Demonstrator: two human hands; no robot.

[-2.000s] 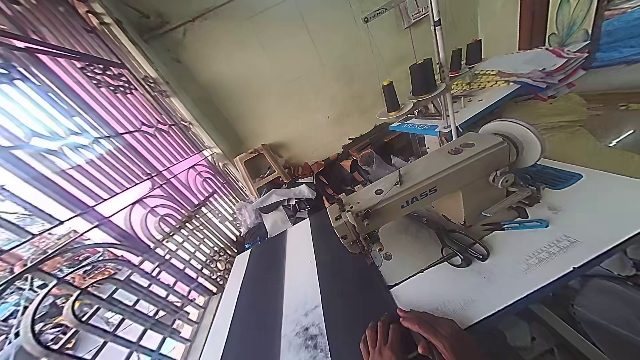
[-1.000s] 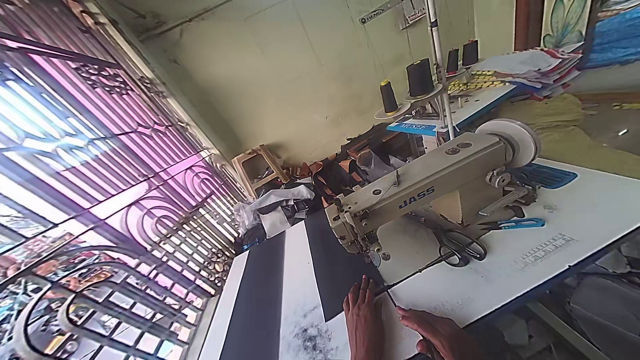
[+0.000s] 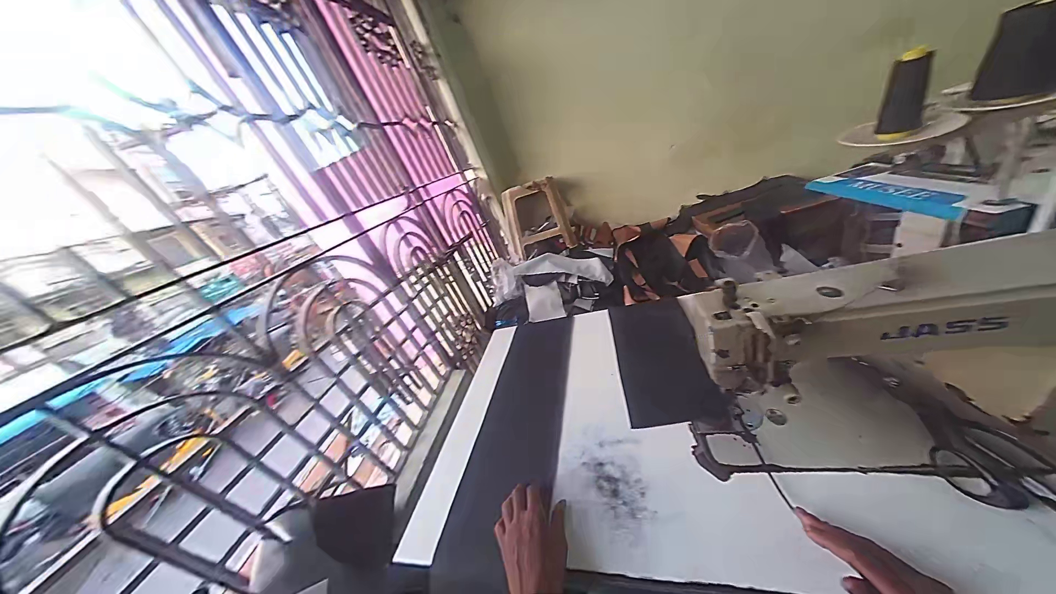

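A JASS sewing machine (image 3: 891, 322) stands at the right, its needle end over the white table (image 3: 709, 528). A black fabric piece (image 3: 668, 363) lies with its near edge by the presser foot. My left hand (image 3: 532, 536) rests palm down, fingers extended, on the edge of a dark strip (image 3: 511, 412) running along the table, holding nothing visible. My right hand (image 3: 866, 557) is at the lower right. A thin dark strand (image 3: 774, 478) runs from the needle area to its fingertips; whether they pinch it is unclear. Black-handled scissors (image 3: 982, 470) lie on the machine bed.
Metal grille work (image 3: 272, 363) borders the table on the left. Beyond the far edge are heaped scraps (image 3: 569, 280) and a plastic stool (image 3: 536, 214). Thread cones (image 3: 905, 95) stand on holders behind the machine. Dark smudges (image 3: 615, 487) mark the tabletop between my hands.
My left hand has left the black fabric and moved left across the table. The fabric's near edge is now farther away, by the presser foot. The view has shifted left and closer.
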